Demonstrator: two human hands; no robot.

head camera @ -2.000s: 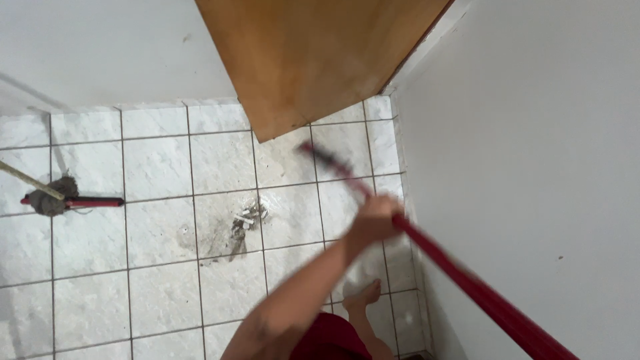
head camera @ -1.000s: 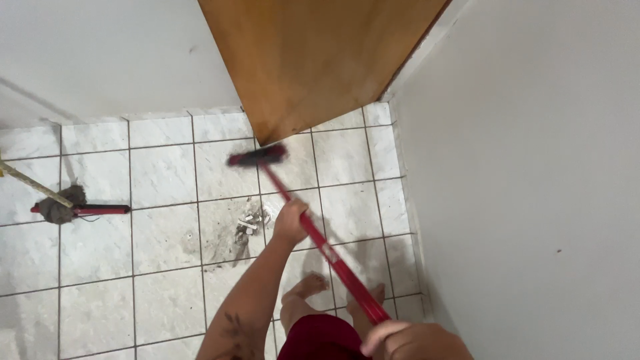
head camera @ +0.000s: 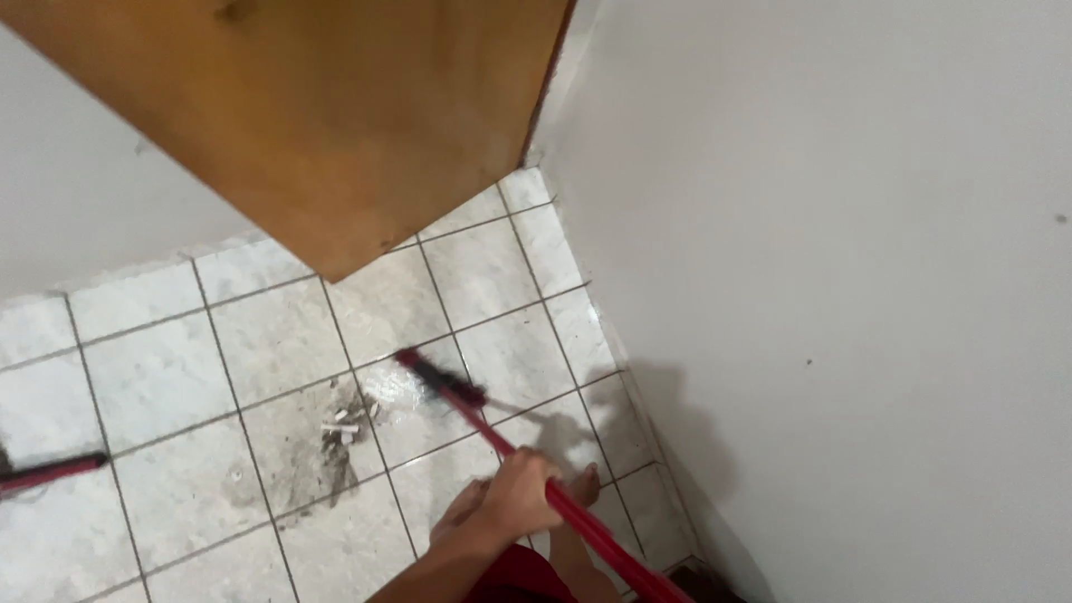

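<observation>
My left hand (head camera: 523, 494) is closed around the red handle of a push broom (head camera: 595, 532), a little above its head. My right hand is out of view, and the handle's upper end runs out at the bottom edge. The broom head (head camera: 440, 377), with dark red and black bristles, is slightly blurred and rests on the tiles. Just left of it lies a small heap of dark dirt (head camera: 339, 461) with white broken bits (head camera: 342, 429) on it.
A wooden door (head camera: 335, 126) hangs over the tiled floor (head camera: 285, 335), its lower corner pointing down. A white wall (head camera: 837, 335) stands at right. A red and black tool head (head camera: 54, 471) lies at far left. My bare feet (head camera: 461, 507) are near the broom.
The broom head has moved from beside the door's corner back toward my feet, right of the dirt. My right hand has left the view. The view has turned and shifted.
</observation>
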